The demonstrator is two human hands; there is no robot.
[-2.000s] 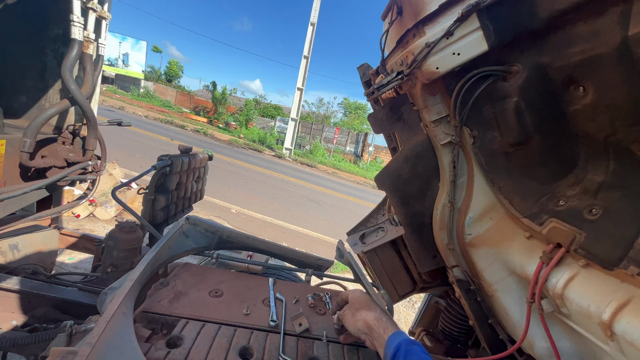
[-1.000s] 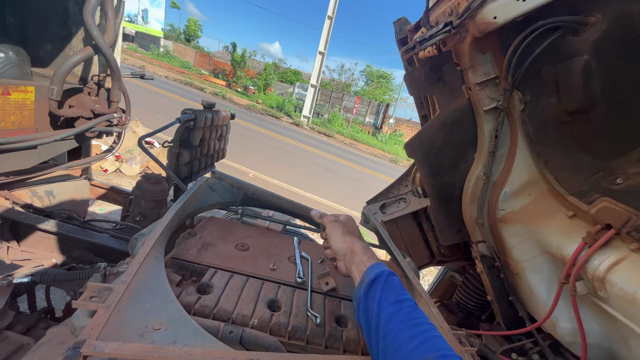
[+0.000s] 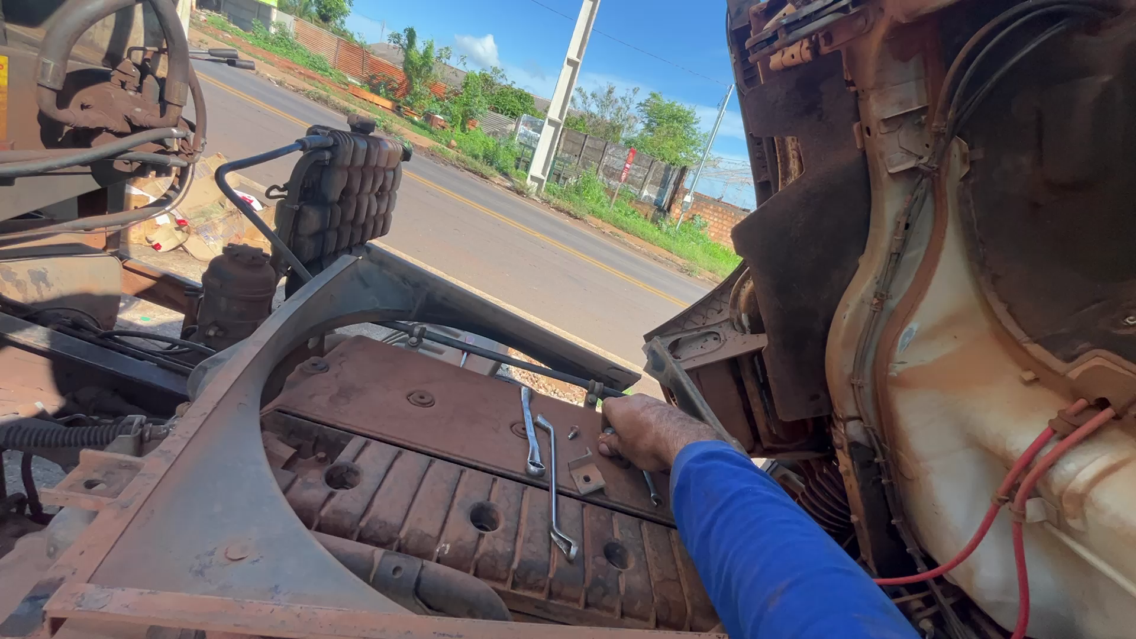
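Observation:
My right hand point(image 3: 652, 432), in a blue sleeve, rests with curled fingers at the right end of the dusty engine cover point(image 3: 390, 390). Its fingertips are partly hidden, so what they hold does not show. Just left of it lie a small bolt point(image 3: 573, 432) and a small metal bracket point(image 3: 587, 475). Two box-end wrenches lie farther left, a shorter one point(image 3: 532, 435) and a longer offset one point(image 3: 554, 488). Below the hand the end of another wrench point(image 3: 652, 488) shows. My left hand is out of view.
A fan shroud point(image 3: 213, 479) frames the engine. Behind stands a ribbed coolant tank point(image 3: 342, 195) with a pipe. At right is the tilted cab's underside point(image 3: 941, 426) with red cables point(image 3: 1021, 497). Hoses point(image 3: 177, 89) hang at left; a road point(image 3: 497, 231) runs beyond.
My right hand has come down from the shroud's upper edge to the right end of the engine cover, near the bracket. The wrenches still lie on the engine.

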